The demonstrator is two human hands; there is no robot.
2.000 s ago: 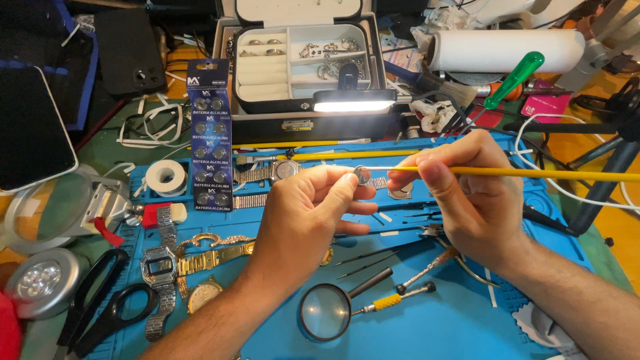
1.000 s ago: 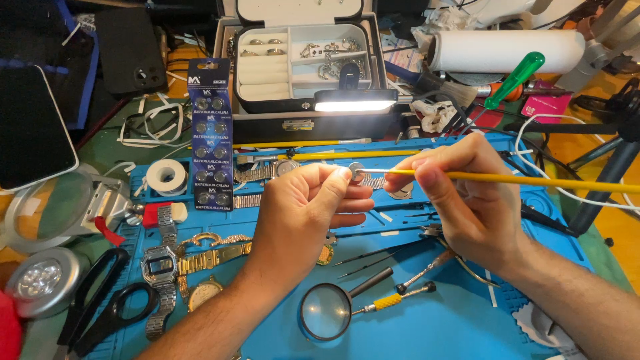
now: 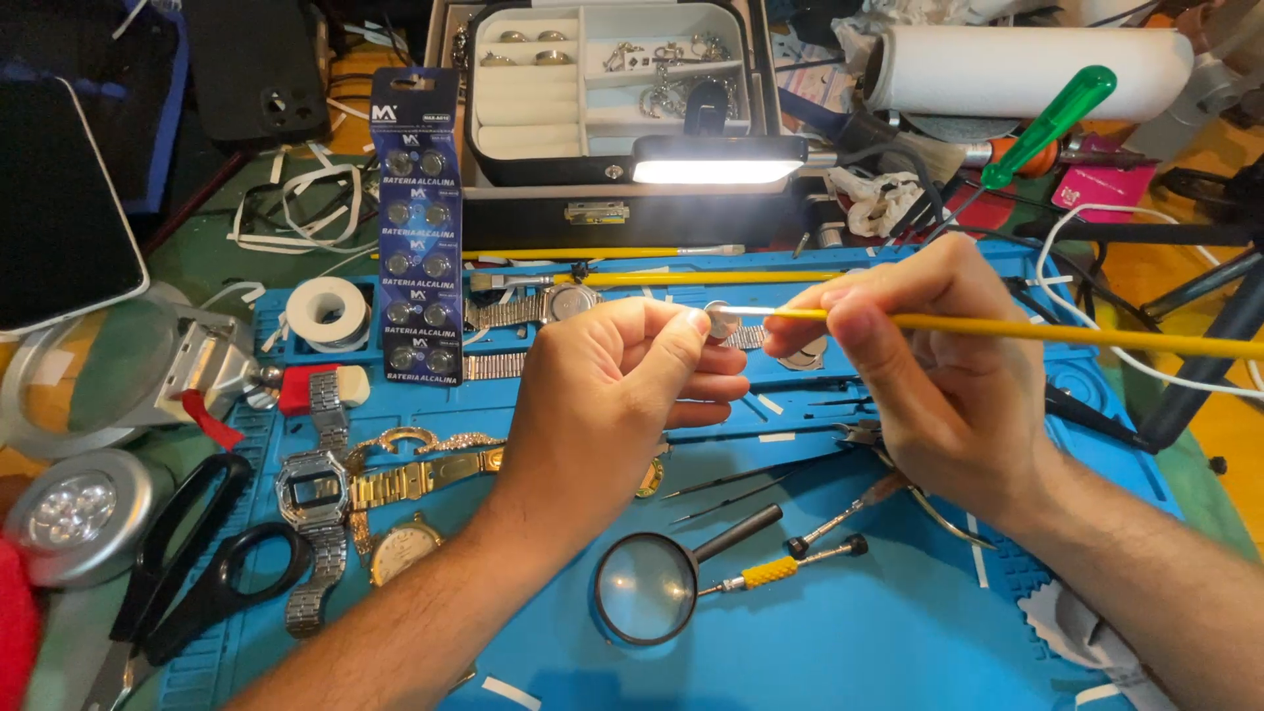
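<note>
Between the thumb and fingers of my left hand (image 3: 632, 380) is a small round metal watch part (image 3: 722, 321), raised above the blue repair mat (image 3: 790, 612). My right hand (image 3: 923, 385) grips a thin yellow-handled brush (image 3: 987, 326); its pale tip meets the round part at my left fingertips. Beneath my hands lie black tweezers (image 3: 755, 474), a magnifying glass (image 3: 647, 588) and a yellow-gripped precision screwdriver (image 3: 770, 573). Left of my left hand are a silver digital watch (image 3: 318, 491) and a gold bracelet watch (image 3: 405, 481). Details of the held part are too small to tell.
A lit lamp (image 3: 719, 163) shines in front of a jewelry box (image 3: 523, 128). A button-cell blister card (image 3: 418, 227) and a white spool (image 3: 327, 311) are at the left, black scissors (image 3: 197, 563) nearer. A green-handled tool (image 3: 1052, 123) and a paper roll (image 3: 1027, 69) are at the back right.
</note>
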